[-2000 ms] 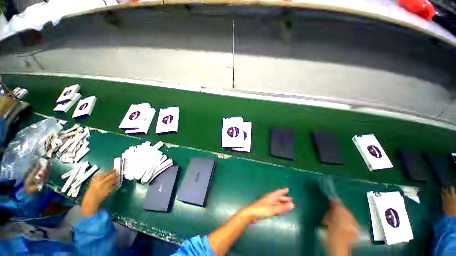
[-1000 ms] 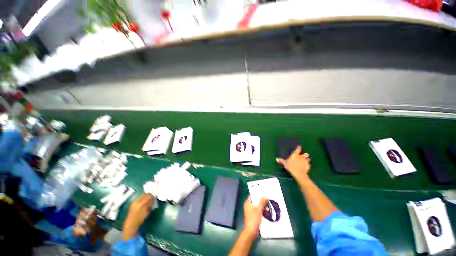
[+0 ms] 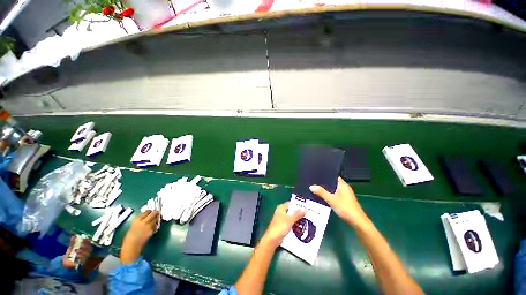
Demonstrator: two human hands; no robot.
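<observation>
My left hand (image 3: 282, 223) grips a white printed sleeve (image 3: 307, 233) with a dark round picture, just above the green worktop. My right hand (image 3: 336, 199) holds a dark inner box (image 3: 320, 168) at the sleeve's upper end. The box's lower edge meets the sleeve's top edge; I cannot tell whether it is inside. Two dark boxes (image 3: 241, 216) lie on the worktop to the left. A small stack of sleeves (image 3: 472, 241) lies at the right.
White strips (image 3: 180, 199) lie in a heap at left, beside a neighbour's hand (image 3: 140, 230). A clear plastic bag (image 3: 53, 196) lies further left. Sleeved boxes (image 3: 408, 165) and dark boxes (image 3: 461, 174) sit along the far green strip (image 3: 213, 127). A pale panel stands behind.
My right hand has picked a dark box off the far strip and brought it to the sleeve. My left hand has taken hold of a sleeve, now tilted.
</observation>
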